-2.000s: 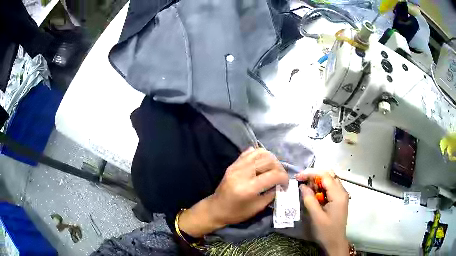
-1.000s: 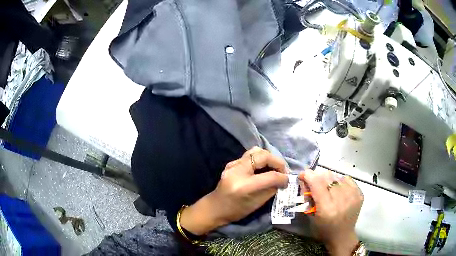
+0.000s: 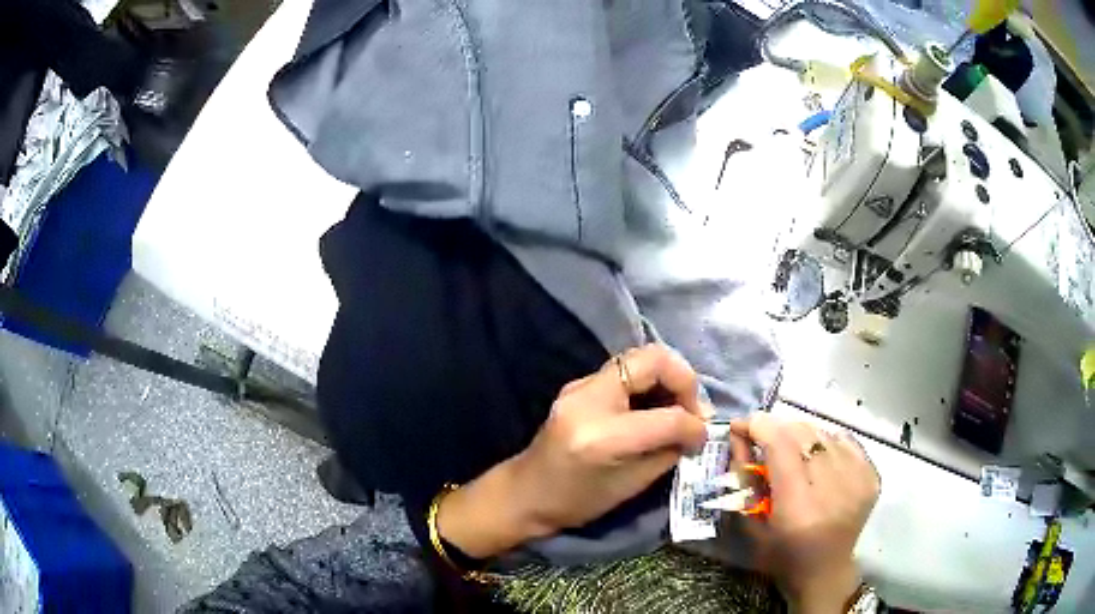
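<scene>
The grey jacket point(image 3: 528, 132) lies on the white table with a round metal button showing; its plain black part point(image 3: 444, 348) hangs toward me. My left hand point(image 3: 624, 438) pinches the top of the white care label point(image 3: 696, 494) at the garment's edge. My right hand point(image 3: 811, 486) has thumb and forefinger at the label's top right corner. It also holds the thread snips point(image 3: 754, 489), whose orange handles show at the palm and whose short blades point left across the label. Whether my right fingertips grip the label is hard to tell.
The white sewing machine point(image 3: 895, 204) stands at the right. A dark phone point(image 3: 987, 381) and a yellow-black tool point(image 3: 1039, 573) lie on the white table point(image 3: 228, 240). Blue crates point(image 3: 78, 258) stand on the left, with a dark rail point(image 3: 144, 360) crossing there.
The snips' blades have come into view and lie over the label. The label hangs straighter than a second ago. The hands and garment sit slightly further right in view.
</scene>
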